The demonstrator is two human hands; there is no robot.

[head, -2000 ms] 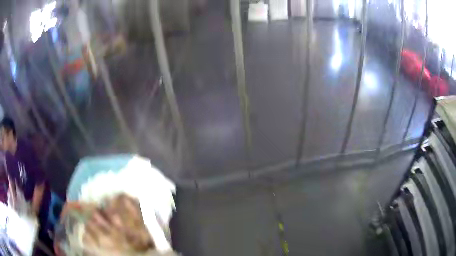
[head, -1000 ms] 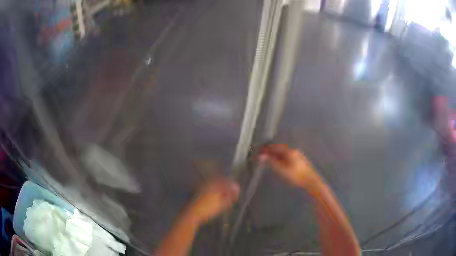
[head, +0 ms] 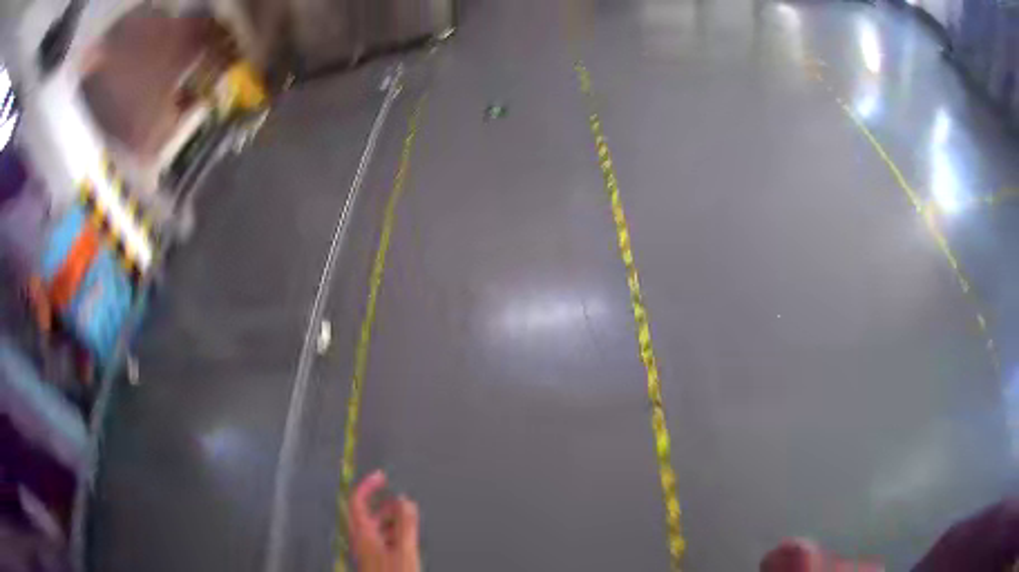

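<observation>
My left hand [head: 383, 525] shows at the bottom, left of centre, above the grey floor [head: 503, 425]. Its fingers are curled but apart, and I see nothing in it. My right hand [head: 810, 556] is mostly cut off by the bottom edge at the right. Only a blurred part of it shows, so what its fingers do is hidden. A dark sleeve or clothing lies beside it in the corner.
Yellow lines [head: 635, 293] run along the glossy floor. A thin pale strip [head: 325, 274] lies left of them, with a small white thing [head: 323, 336] beside it. A blue and orange object [head: 101, 293] and a yellow-black edged frame stand at the left.
The pale upright bars and the tub of white cloth have left the view. Both hands, earlier raised at the bars, are now low and apart; the right is mostly out of frame.
</observation>
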